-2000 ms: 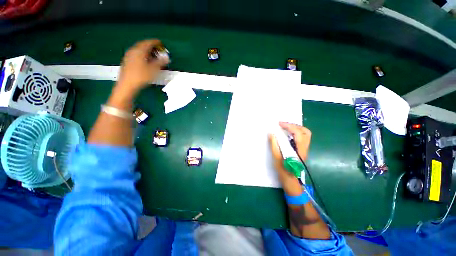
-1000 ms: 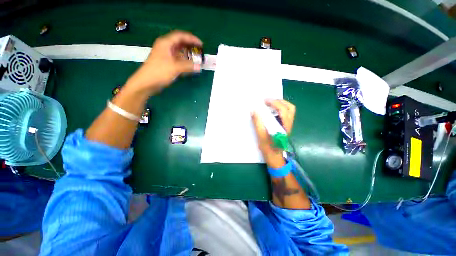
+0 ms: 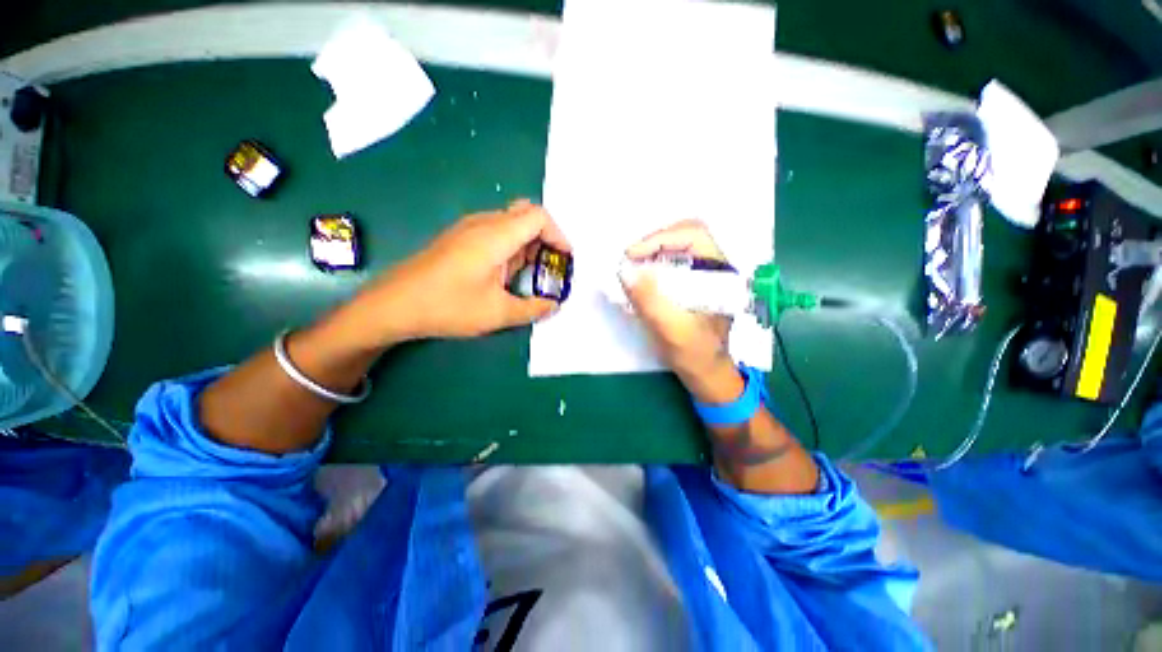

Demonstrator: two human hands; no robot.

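My left hand [image 3: 491, 274] holds a small black module [image 3: 552, 274] with gold and white patches between thumb and fingers, at the left edge of the white paper sheet [image 3: 663, 127]. My right hand [image 3: 682, 299] grips a clear-white dispensing syringe [image 3: 707, 288] like a pen, over the sheet. Its tip end points left toward the module, a short gap away; the fine tip is too blurred to see. The bright green adapter [image 3: 770, 296] is at its right end, with clear tubing running from it. Two more modules [image 3: 255, 168] [image 3: 335, 242] lie on the green bench to the left.
A white paper piece [image 3: 372, 89] lies at the upper left. A light-blue fan [image 3: 51, 318] and a white unit [image 3: 23, 140] stand at far left. A silver packet [image 3: 953, 229], another white piece [image 3: 1017, 153] and a black dispenser [image 3: 1077, 293] are at right. A pale rail [image 3: 841, 87] crosses behind.
My left hand has brought the module from the back rail down to the sheet's left edge. The syringe has turned from slanting to nearly level, pointing left. The camera view has shifted.
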